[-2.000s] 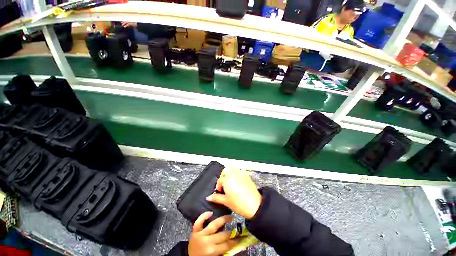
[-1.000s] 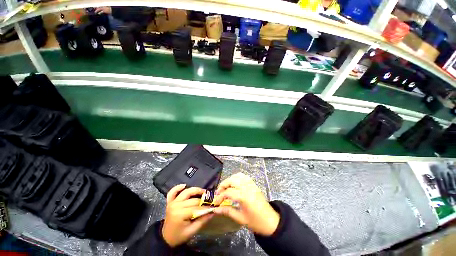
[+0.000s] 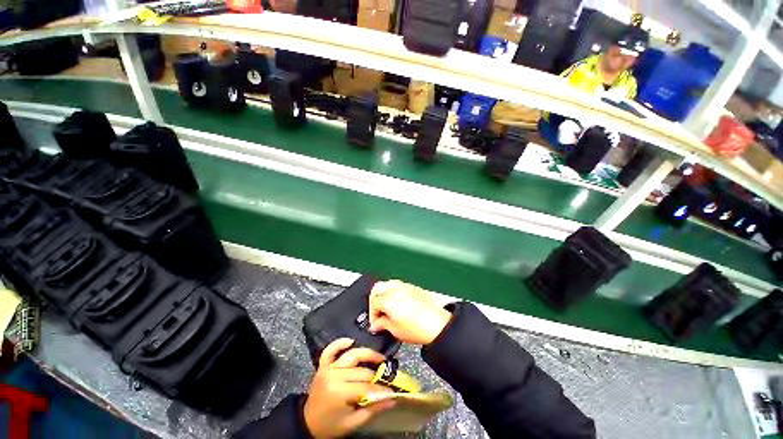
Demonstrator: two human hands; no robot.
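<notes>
A black box-shaped unit [image 3: 330, 320] lies flat on the plastic-covered bench in front of me. A small label [image 3: 362, 320] with white print shows on its top face. My right hand [image 3: 407, 312] is over the unit's right part, its fingertips closed together at the label's edge; whether they hold anything is hidden. My left hand [image 3: 348, 393] is at the unit's near edge and holds a yellow-and-black strip [image 3: 386, 375] with pale backing paper [image 3: 402, 413] below it.
Black units with carry handles [image 3: 176, 336] stand in rows at the left. The green belt [image 3: 361, 249] with white rails runs beyond the bench and carries several units [image 3: 580, 267] at right. A white shelf [image 3: 481, 79] crosses above. A person in yellow [image 3: 601, 73] is beyond it.
A second ago both hands were together at the strip, off the unit's face. My right hand has since moved onto the face by the label. The view has also shifted.
</notes>
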